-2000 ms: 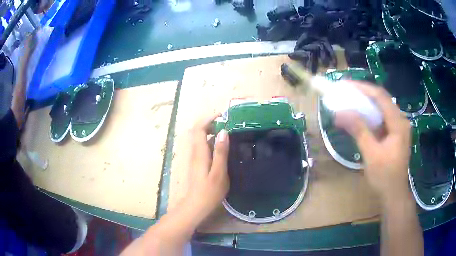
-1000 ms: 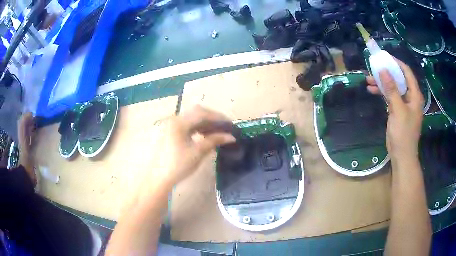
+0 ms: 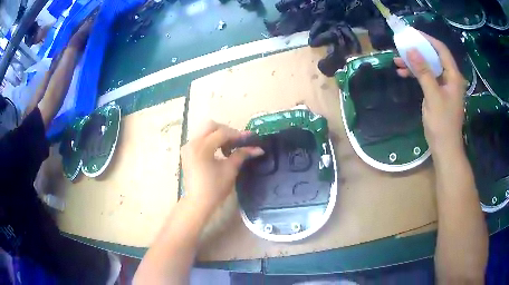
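A green housing (image 3: 287, 186) with a white rim lies on the cardboard in front of me, its dark recess showing raised outlines. My left hand (image 3: 215, 158) is over its upper left edge, thumb and fingers pinching a small black insert (image 3: 239, 141), partly hidden by the fingers. My right hand (image 3: 438, 83) holds a white glue bottle (image 3: 416, 50), yellowish tip pointing up and left, above a second green housing (image 3: 385, 117) at the right. A heap of black inserts (image 3: 335, 30) lies at the far edge of the cardboard.
More green housings (image 3: 488, 150) overlap at the right. Two overlapping housings (image 3: 99, 142) lie on the left cardboard (image 3: 142, 183). A pale strip (image 3: 223, 62) runs behind the cardboard. A blue bin (image 3: 95, 72) stands at the far left, with another person's arm (image 3: 56, 83) reaching to it.
My left hand has left the front housing's side and now pinches a black insert above it. The housing's recess outlines have come into view. My right hand has raised the bottle away from the right housing.
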